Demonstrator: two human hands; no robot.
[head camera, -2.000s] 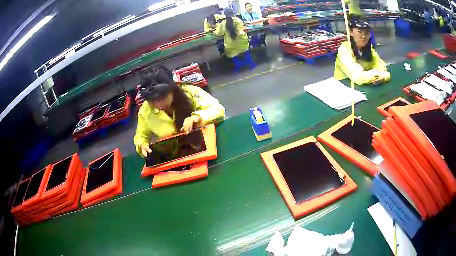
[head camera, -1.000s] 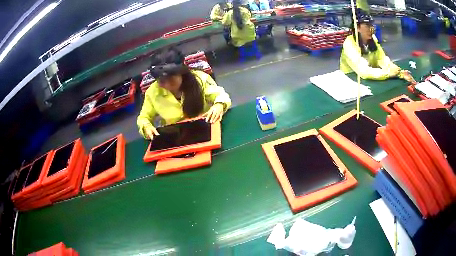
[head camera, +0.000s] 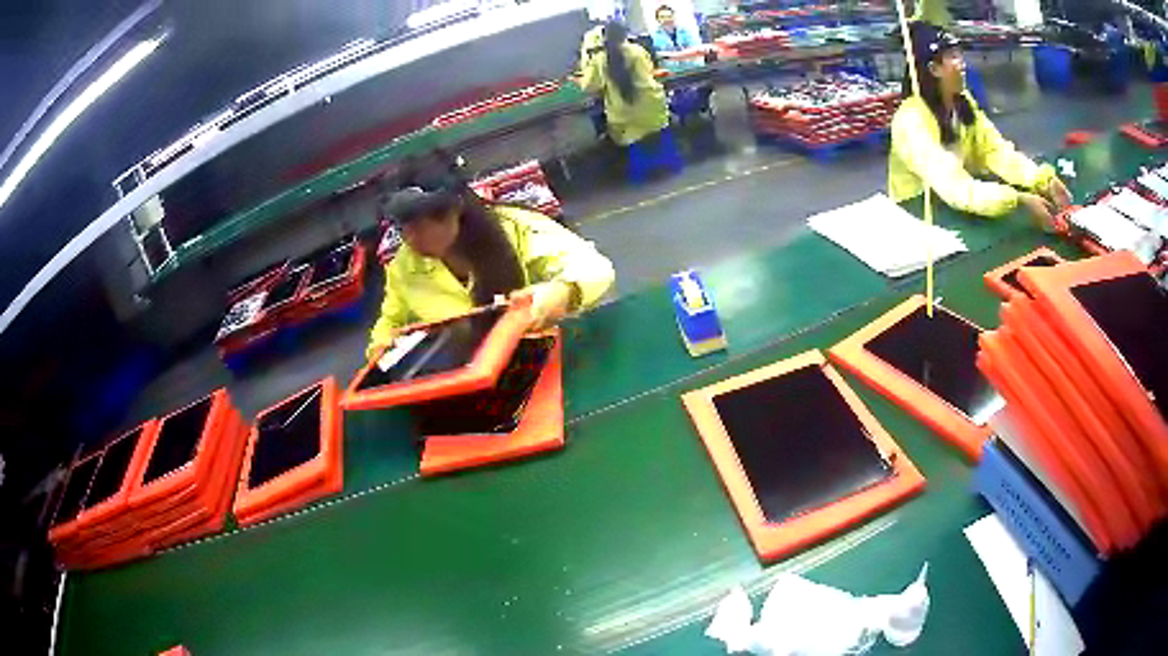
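Neither of my hands is in the picture. A black display panel (head camera: 801, 442) lies in an orange-red foam tray (head camera: 804, 538) on the green belt in front of me, with a small bright spot at its right edge. A crumpled white plastic bag or wipes pile (head camera: 820, 618) lies nearer, at the bottom edge. A second panel (head camera: 932, 359) in its tray lies behind and to the right.
Stacked orange-red trays (head camera: 1070, 404) lean at the right above a blue block (head camera: 1035, 519); a paper sheet (head camera: 1025, 583) lies beside it. A person in yellow (head camera: 493, 263) across the bench holds a tray. A tape dispenser (head camera: 697, 313) and left tray stacks (head camera: 179, 468) stand beyond.
The person across has lifted and tilted the upper tray off the one below. An orange-red corner at the bottom left has mostly left the view. The other person's arms have reached right.
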